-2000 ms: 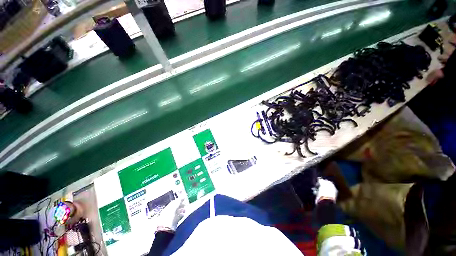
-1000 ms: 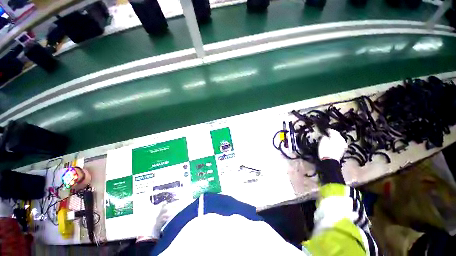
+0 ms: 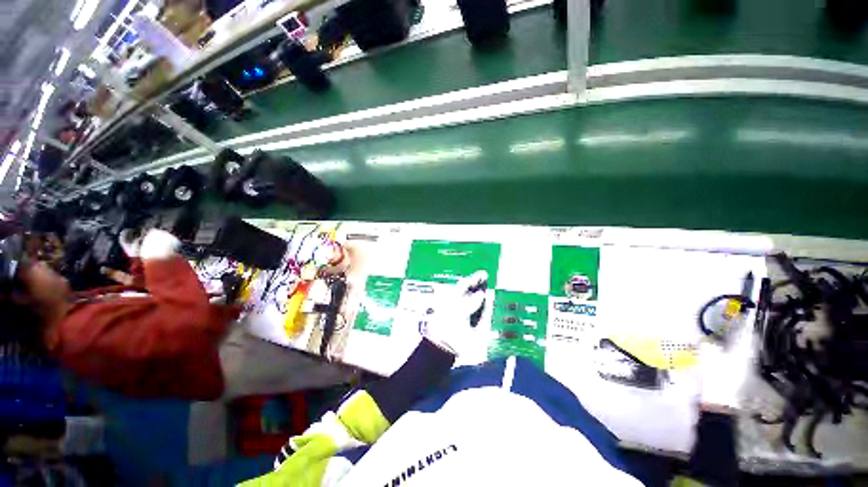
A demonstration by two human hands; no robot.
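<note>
My left hand (image 3: 461, 316), in a white glove, is over the printed white-and-green sheet (image 3: 455, 259). A dark patch shows beside its fingers; I cannot tell if it is a held part or the printed picture. My right hand (image 3: 725, 373), in a white glove, is blurred against the white bench, just left of the heap of black curved strips (image 3: 820, 333). Whether it holds anything is unclear. Slim dark sticks (image 3: 749, 287) and a small yellow spot (image 3: 733, 307) lie at the heap's left edge.
The green conveyor (image 3: 657, 171) runs behind the bench. Black speaker cabinets (image 3: 286, 181) stand on it at the left. A person in a red jacket (image 3: 143, 333) is at the left, beside cables and a yellow object (image 3: 296, 309). A white post (image 3: 578, 48) stands beyond the belt.
The view has turned left, bringing the neighbour and row of cabinets into sight. My right hand has moved from the strips to their left side. My left hand is farther up over the sheet.
</note>
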